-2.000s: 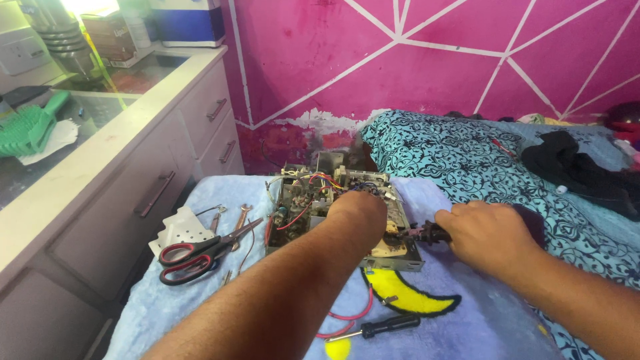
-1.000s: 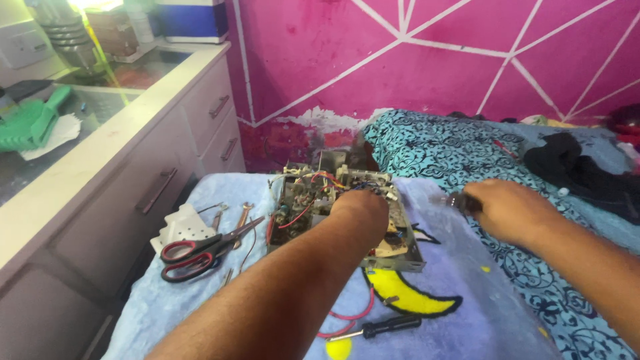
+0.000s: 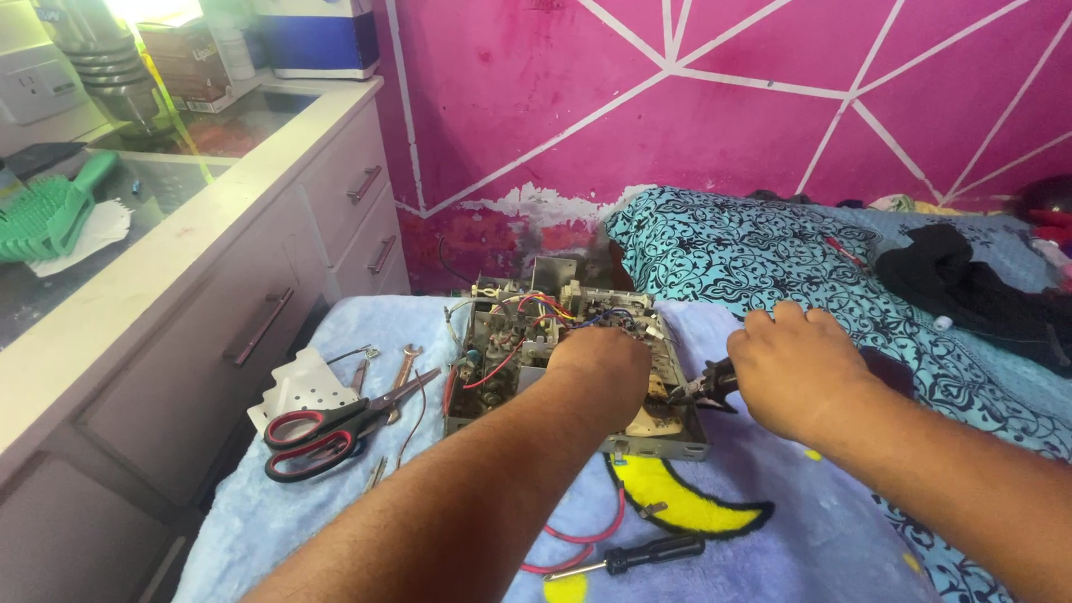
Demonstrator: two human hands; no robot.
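An opened metal chassis (image 3: 494, 335) with circuit boards and coloured wires lies on a light blue blanket. My left hand (image 3: 605, 364) rests on the chassis, fingers bent down into it; what the fingertips touch is hidden. My right hand (image 3: 791, 368) is closed around dark-handled pliers (image 3: 708, 383), whose jaws point left at the chassis's right side, near a pale yellow part (image 3: 655, 421). Whether the jaws grip anything cannot be told. Below the chassis lie a black-handled screwdriver (image 3: 657, 553) and a red wire (image 3: 615, 519).
Scissors (image 3: 314, 444), a wrench (image 3: 408, 364) and a perforated white piece (image 3: 301, 385) lie left of the chassis. A white drawer unit (image 3: 276, 251) holding a green hairbrush (image 3: 54, 209) stands at the left. A bed with a patterned teal cover (image 3: 754, 243) is at the right.
My right hand moved the pliers right, away from the chassis, then back left to its right side. My left hand stays on the chassis.
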